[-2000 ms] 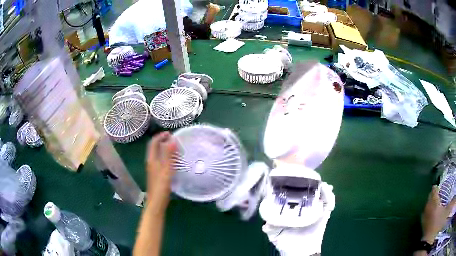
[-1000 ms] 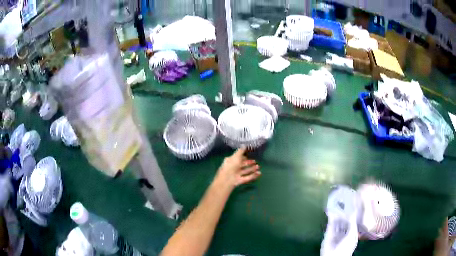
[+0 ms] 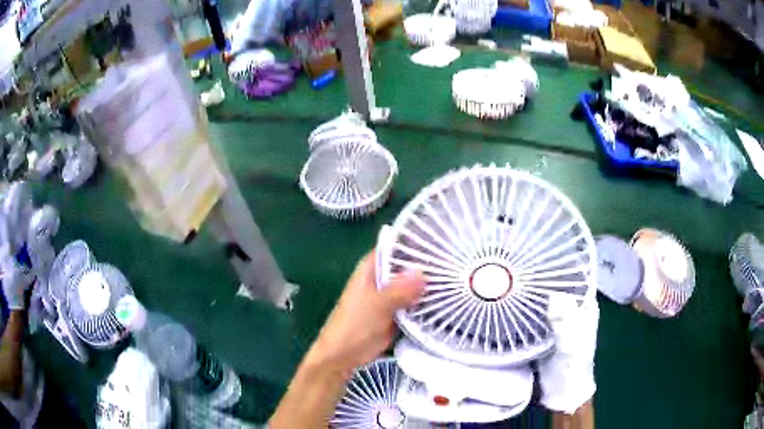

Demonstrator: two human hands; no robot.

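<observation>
A white clip fan [image 3: 490,281] is held up close, its round front grille facing me and its clip base [image 3: 461,394] below. My bare left hand [image 3: 369,314] grips its left rim, thumb on the front. My right hand [image 3: 571,356], in a white glove, holds its lower right side; its fingers are mostly hidden. Another fan grille [image 3: 377,398] shows below, partly covered by the held fan and cut off by the bottom edge. A pale pink fan [image 3: 663,272] lies on the green bench to the right. One white fan [image 3: 348,174] lies further back on the left.
A metal post with a document sleeve [image 3: 155,147] stands left. A bottle [image 3: 180,348], a printed white bag [image 3: 130,394] and more fans [image 3: 92,293] are lower left. Another fan [image 3: 490,90] and a blue tray [image 3: 616,147] with clear bags lie across. Parts of other people show at both sides.
My left hand has come back from the two fans on the left; only one remains there. Both hands now hold a fan up close. The pale pink fan beside my right hand now lies apart, further right.
</observation>
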